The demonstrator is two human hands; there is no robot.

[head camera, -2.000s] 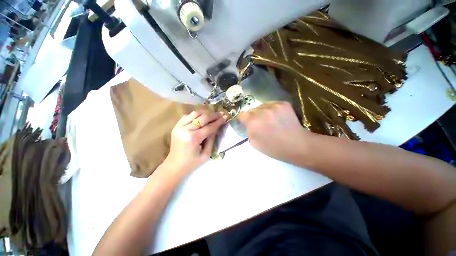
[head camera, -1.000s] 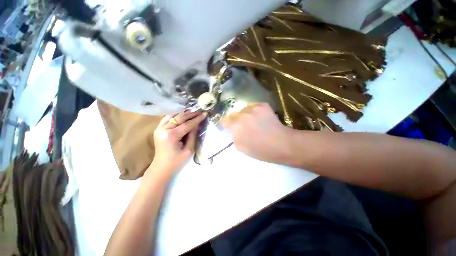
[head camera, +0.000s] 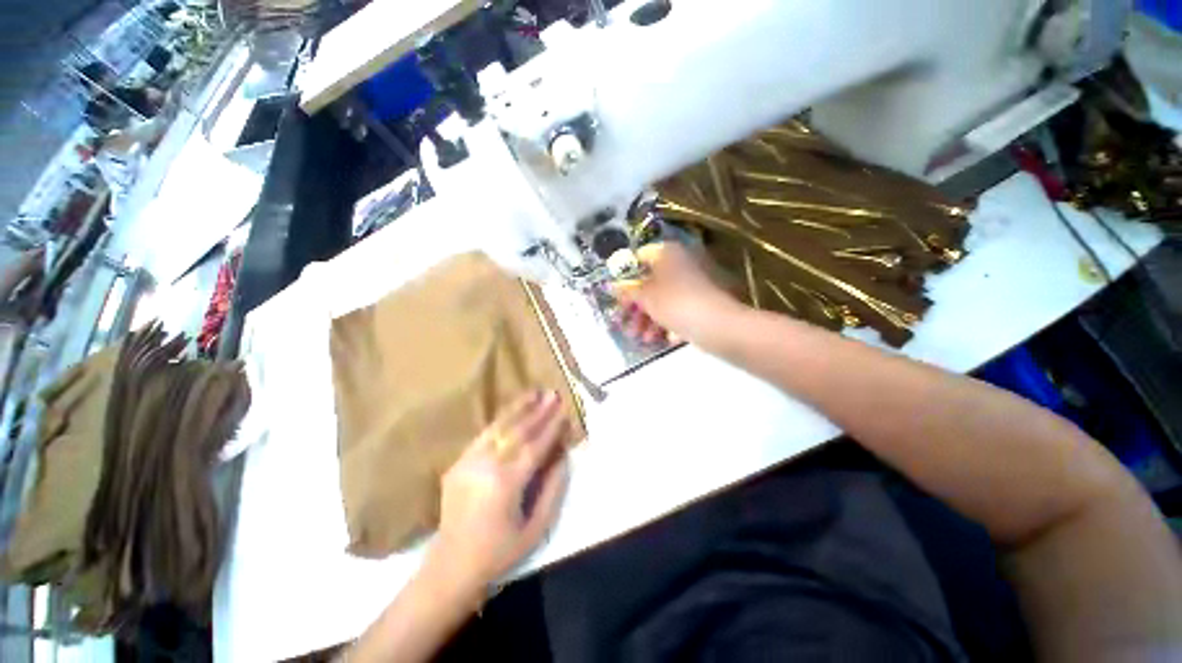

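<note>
A tan-brown fabric panel (head camera: 428, 376) lies flat on the white table, left of the needle area. A zipper with a gold line (head camera: 557, 339) runs along its right edge. My left hand (head camera: 499, 486) lies flat on the panel's lower right part, fingers near the zipper edge. My right hand (head camera: 674, 298) is at the presser foot (head camera: 620, 263) of the white sewing machine (head camera: 778, 97), fingers bent; whether it holds anything is hard to tell. The zipper bundle (head camera: 830, 227) fans out right of the needle, behind my right hand.
A stack of folded brown panels (head camera: 162, 479) hangs at the far left. A tangled gold-brown heap (head camera: 1121, 162) lies at the far right, with a red item (head camera: 1041, 172) beside it. Blue plastic (head camera: 1018, 376) shows below the table at right.
The panel has moved out from under the machine head towards me and shows fully. My left hand has moved down with it, onto its lower right part. My right hand stays near the presser foot.
</note>
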